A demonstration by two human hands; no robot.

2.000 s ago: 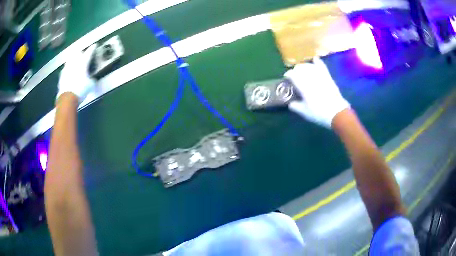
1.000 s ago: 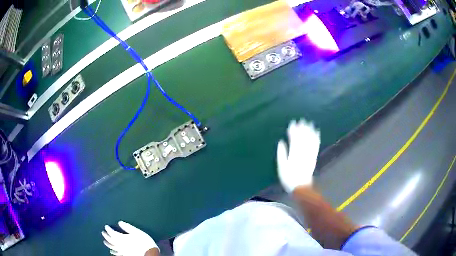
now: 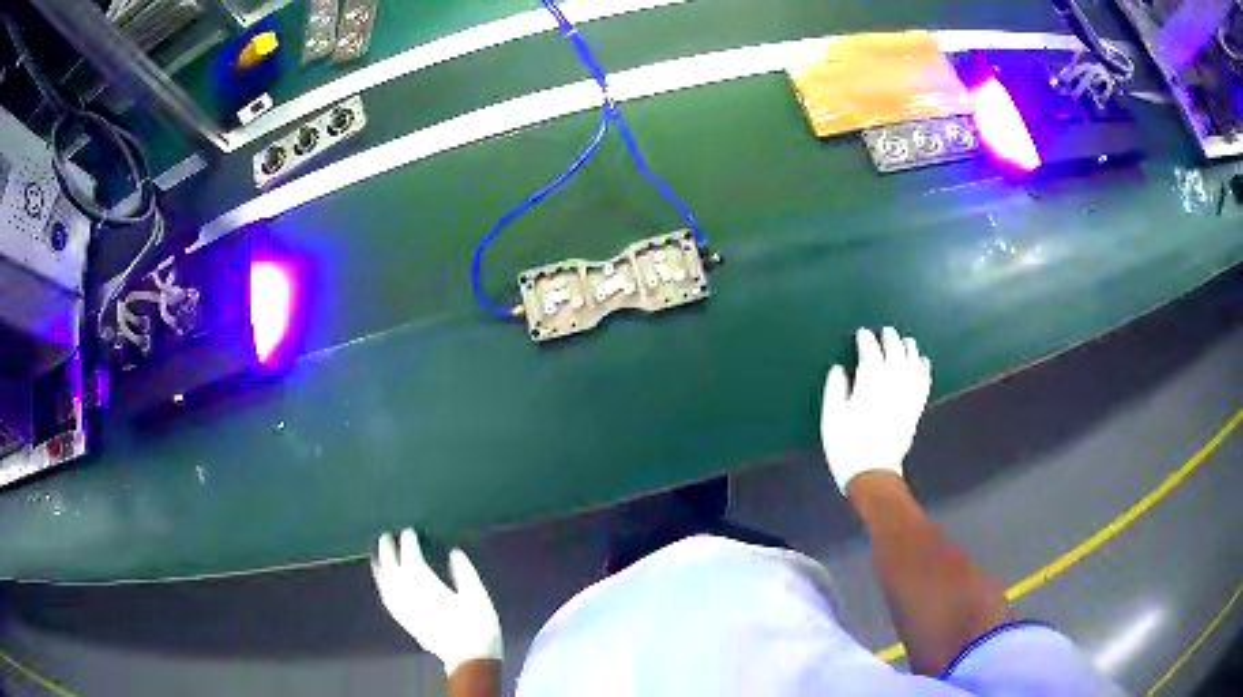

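The grey hosed block point(image 3: 614, 285) lies on the green mat in front of me, its waisted face with pale fittings up. A blue air hose point(image 3: 592, 85) forks to both its ends. My left hand point(image 3: 436, 596), in a white glove, is at the bench's front edge, below the block, empty with fingers apart. My right hand point(image 3: 878, 404), also gloved, is over the mat's front edge, right of the block, empty with thumb apart. A silver plate with three pale ringed seats point(image 3: 923, 142) lies at the right. A plate with three dark openings point(image 3: 310, 140) lies at the upper left.
A lit purple lamp station point(image 3: 271, 312) stands at the left and another purple lamp point(image 3: 1005, 125) at the right. An amber sheet point(image 3: 879, 82) lies beside the ringed plate. Two narrow plates point(image 3: 335, 27) and a yellow item point(image 3: 258, 51) are at the far left.
Since two seconds ago, both hands have let go of the two plates and drawn back to the bench's front edge. The camera view has also shifted. The hosed block appears unmoved on the mat.
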